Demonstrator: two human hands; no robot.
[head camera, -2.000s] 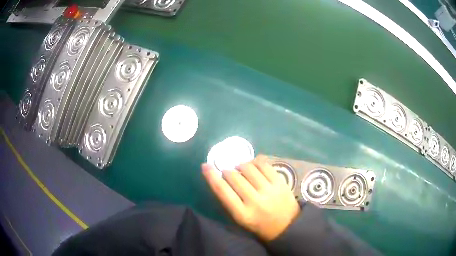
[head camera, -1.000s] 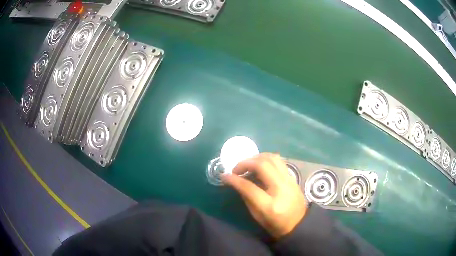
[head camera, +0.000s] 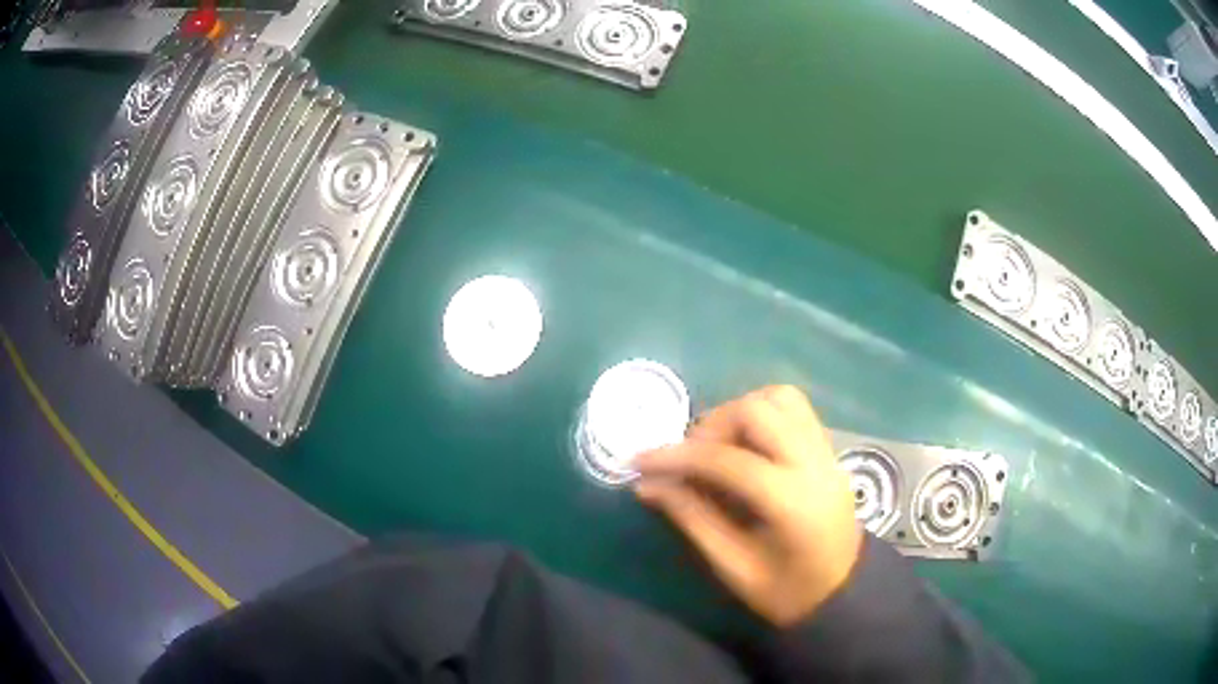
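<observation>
My right hand (head camera: 768, 515) reaches in from the lower right. Its thumb and forefinger are pinched together at the lower right edge of a thin clear round disc (head camera: 589, 454). That disc overlaps a bright white disc (head camera: 644, 401); which one lies on top is hard to tell. A second white disc (head camera: 493, 326) lies flat to the upper left. A three-ring metal plate (head camera: 950, 505) lies on the green bench behind my right hand, which hides its left part. My left hand is not in view; dark sleeve or clothing fills the bottom edge.
A fanned stack of three-ring plates (head camera: 307, 270) stands at the left. A red knob (head camera: 200, 22) is beside its top. Plates lie on the belt at the top (head camera: 617, 36) and at the right (head camera: 1065, 311). A white rail (head camera: 1055, 100) curves beyond.
My right hand has moved right from the white disc and closed its fingertips. The clear disc came into sight beside the white one, then shifted over it. The top belt plate moved right.
</observation>
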